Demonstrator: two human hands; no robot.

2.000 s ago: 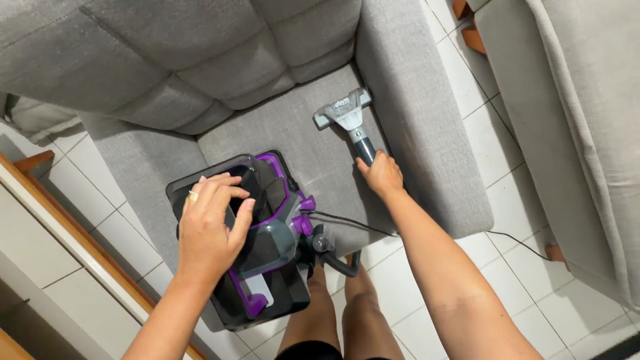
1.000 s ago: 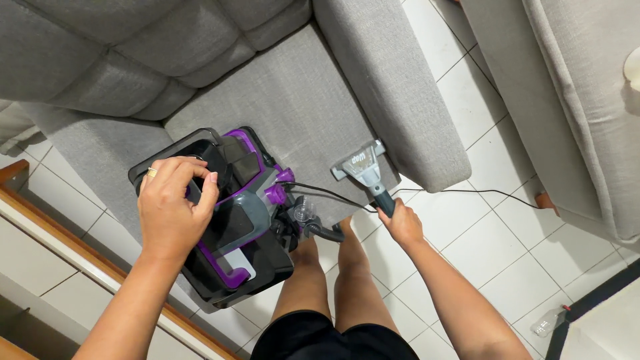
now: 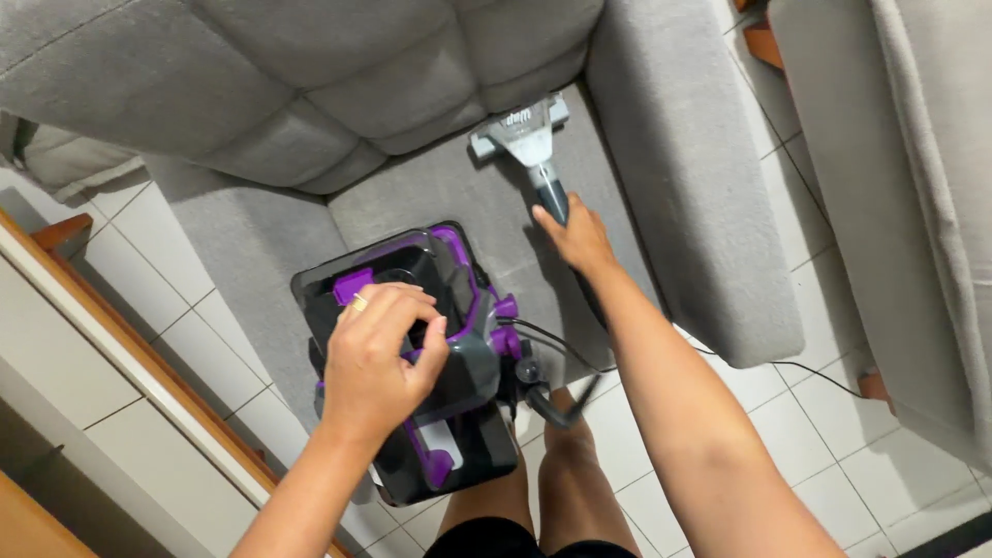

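Observation:
My right hand (image 3: 580,232) grips the dark handle of an upholstery cleaner's nozzle (image 3: 527,136), whose clear and light-grey head rests at the back of the grey armchair seat (image 3: 434,186), near the backrest. A black and purple portable upholstery cleaner (image 3: 465,372) stands at the front left of the seat. Over its top is my left hand (image 3: 387,341), ring on one finger, fingers curled; whether it grips the machine's handle is hidden. A dark hose (image 3: 562,415) bends at the machine's right side.
The armchair's right armrest (image 3: 690,186) is beside my right arm. A second grey upholstered seat (image 3: 868,201) stands at the right. A black power cord (image 3: 814,368) crosses the white tiled floor (image 3: 783,434). Wood-edged furniture (image 3: 139,364) lies at the left.
From one second ago, the nozzle in my right hand has moved from the seat's front edge up to the back by the backrest. My left hand stays over the machine.

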